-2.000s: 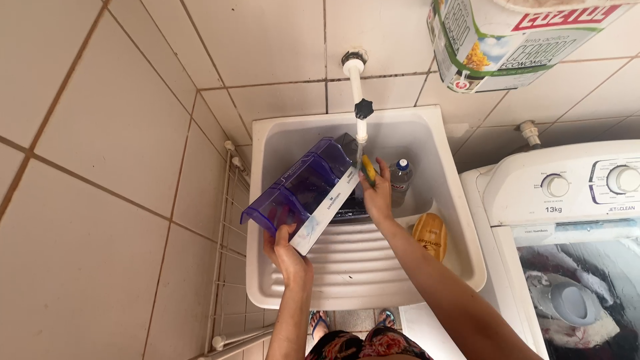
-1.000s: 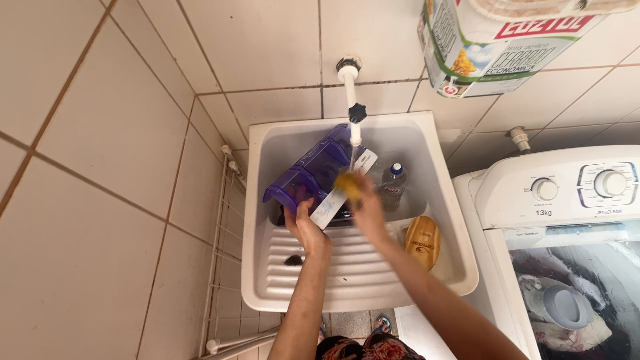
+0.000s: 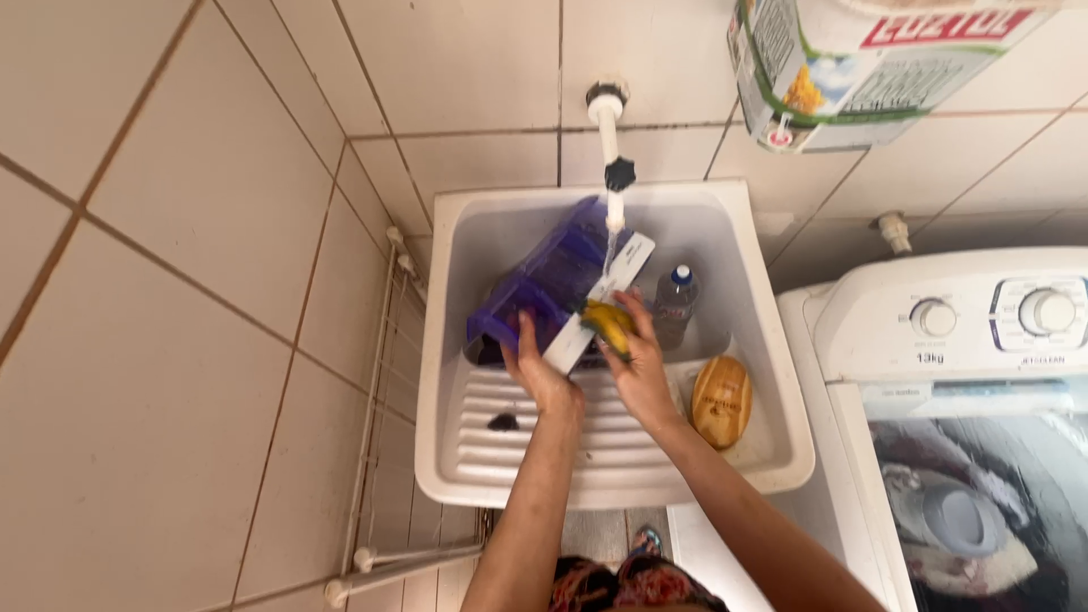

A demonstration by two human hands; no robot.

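Observation:
My left hand [image 3: 541, 371] grips the lower end of a translucent purple plastic bin [image 3: 544, 272] with a white front strip [image 3: 626, 263], tilted over the basin of the laundry sink [image 3: 786, 442]. A yellow and green sponge [image 3: 609, 325] is in my right hand [image 3: 637, 365], pressed against the strip. Water runs onto the strip from the white tap [image 3: 614, 208] just above. Dark items under the bin are mostly hidden.
A clear bottle with a blue cap [image 3: 676, 306] stands in the basin. A wooden-backed brush [image 3: 722, 401] lies at the right of the ribbed washboard, a dark clump [image 3: 503, 422] at its left. Right is a washing machine [image 3: 960, 340]; left, a white rack [image 3: 374, 425]. A container [image 3: 858, 85] hangs over the upper right.
The sponge in my right hand has moved down along the white strip from near its upper end. My left hand still holds the bin, which lies further into the basin than two seconds ago.

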